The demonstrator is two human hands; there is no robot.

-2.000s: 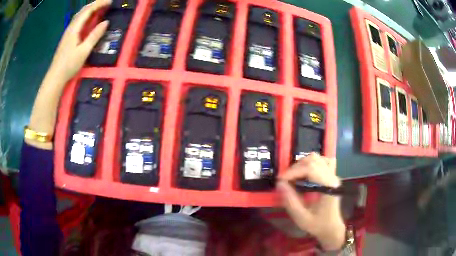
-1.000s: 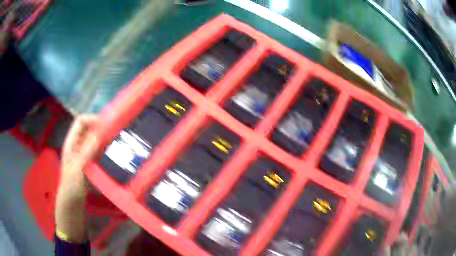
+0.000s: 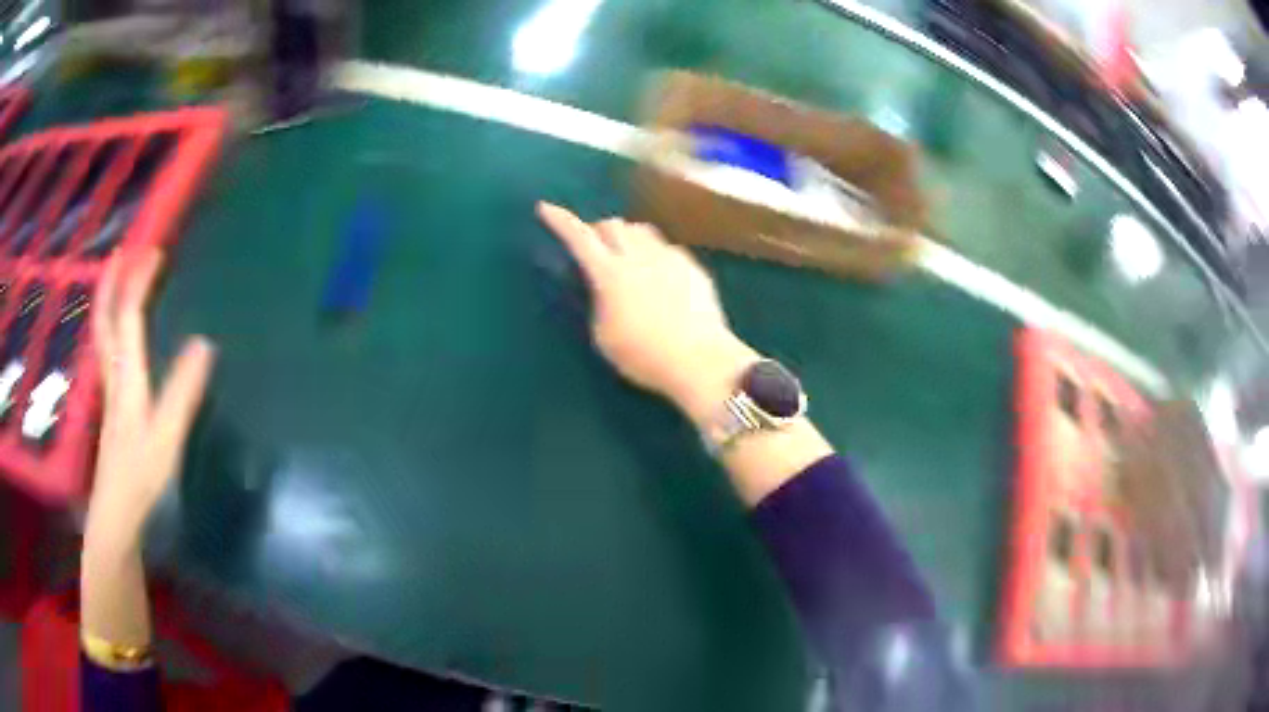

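A red phone tray point(image 3: 181, 174) with dark open-backed phones in its pockets lies at the far left, cut off by the picture edge. My left hand point(image 3: 137, 397) is at its right edge, fingers apart and seemingly touching the rim, with nothing seen in it. My right hand point(image 3: 647, 299) is over the green mat point(image 3: 459, 459) near the middle, index finger stretched out towards the left. A blurred dark shape lies beside and below its fingers; I cannot tell whether it is a held thing or a shadow.
A blurred blue pen point(image 3: 356, 257) lies on the mat between my hands. A brown open carton point(image 3: 779, 237) with blue and white items stands behind my right hand. Another red tray point(image 3: 1023, 515) with gold phones lies at the right, a brown carton point(image 3: 1169, 487) over part of it.
The tray of black-backed phones has gone from in front of me to the far left. My right hand has come over the mat. The view has shifted.
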